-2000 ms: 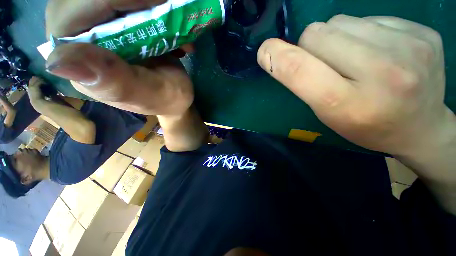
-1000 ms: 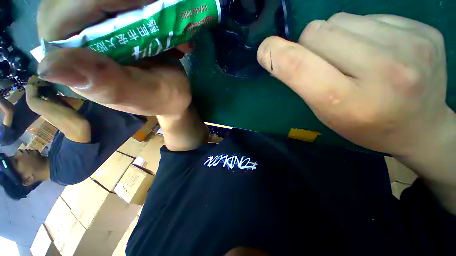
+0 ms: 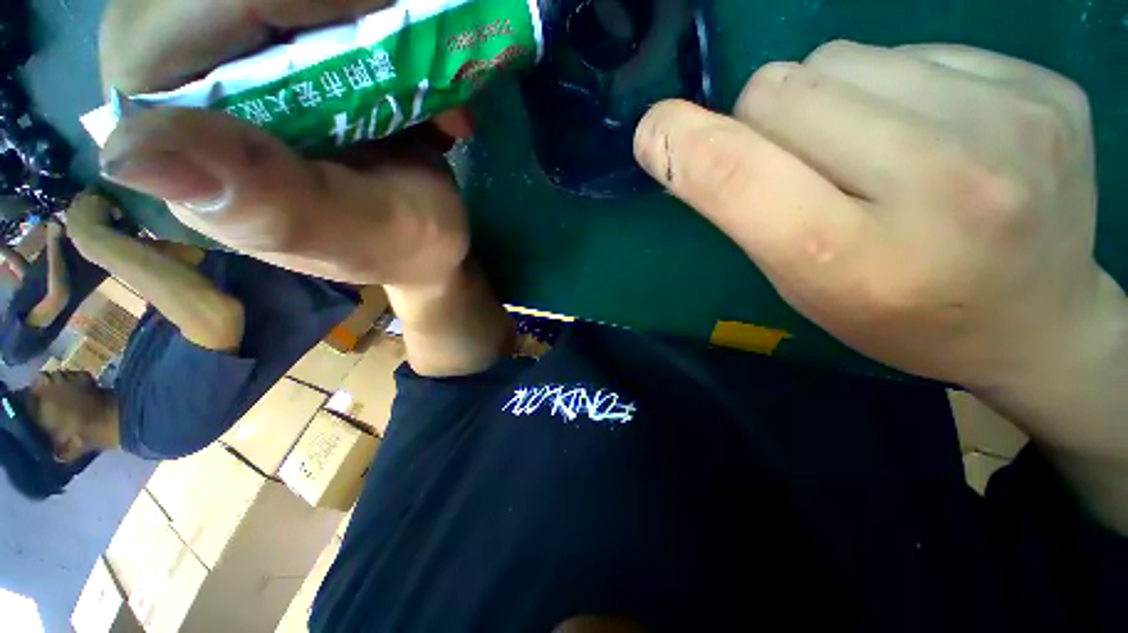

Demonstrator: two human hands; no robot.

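My left hand (image 3: pixel 285 198) grips a green-and-white adhesive tube (image 3: pixel 384 93) between thumb and fingers, close to the camera. The tube's crimped end points left; its other end reaches the glossy black plastic housing (image 3: pixel 581 136) on the bench. The nozzle cannot be made out. My right hand (image 3: pixel 928 186) is at the right, back of the hand up, fingers curled, thumb tip at the housing's right edge. Whether it grips the housing or only rests against it cannot be told. The housing's top is cut off by the frame.
Green bench top (image 3: pixel 594 266) with yellow tape (image 3: pixel 751 335) at its near edge. Dark parts (image 3: pixel 31 155) lie at the far left. A co-worker (image 3: pixel 186 359) sits at the left, with another person's arms beyond. Cartons (image 3: pixel 223 532) are stacked at the lower left.
My left hand and the tube have shifted slightly left and down since the first frame. My right hand and the housing stay almost still. The co-worker's arms have moved slightly.
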